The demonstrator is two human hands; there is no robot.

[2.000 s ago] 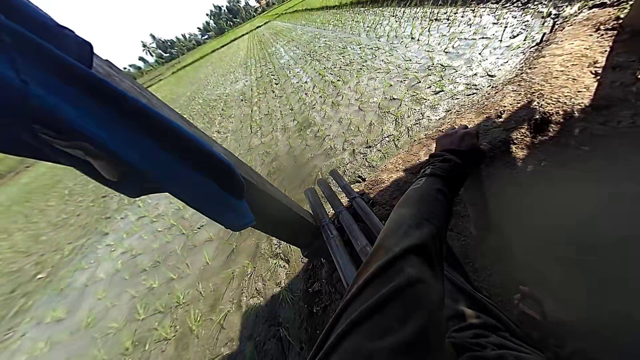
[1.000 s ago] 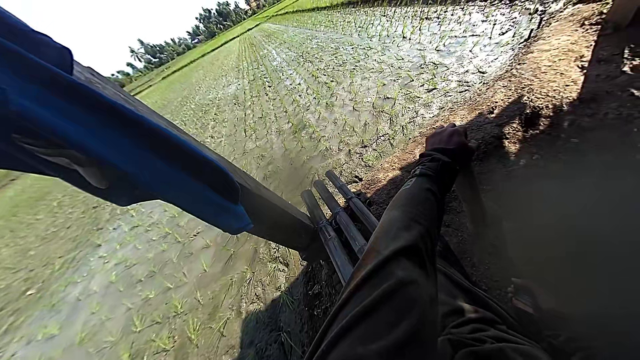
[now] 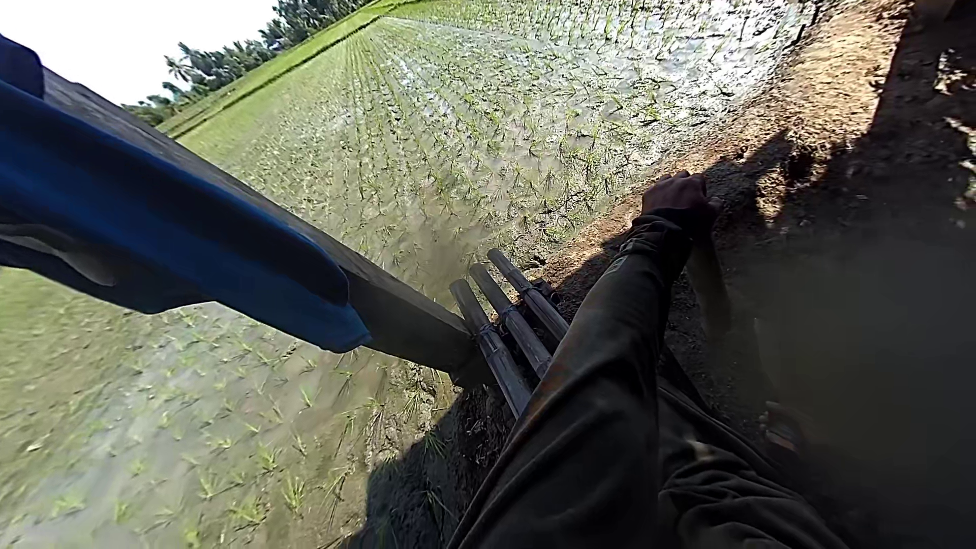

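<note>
My left hand [image 3: 681,200], at the end of a dark long sleeve, is closed over the top of what looks like a wooden pole or handle [image 3: 709,286]. Below the hand this pole runs down beside murky water; its lower end is hard to make out. Three bamboo poles [image 3: 503,358] lie side by side left of my forearm, partly hidden by the sleeve. A thick squared post [image 3: 412,324] crosses the left side, with blue cloth [image 3: 183,252] draped along it. My right hand is out of view. Dark clothing folds fill the bottom.
Rows of young rice seedlings stand in a flooded paddy [image 3: 457,130] beyond the poles. A mud bank [image 3: 808,99] runs up to the right, partly in shadow. Murky water [image 3: 869,351] lies at the right. Palms and other trees [image 3: 217,65] stand far off at upper left.
Between the earlier frames and now, the view has shifted slightly. My left hand stays in about the same place on the pole.
</note>
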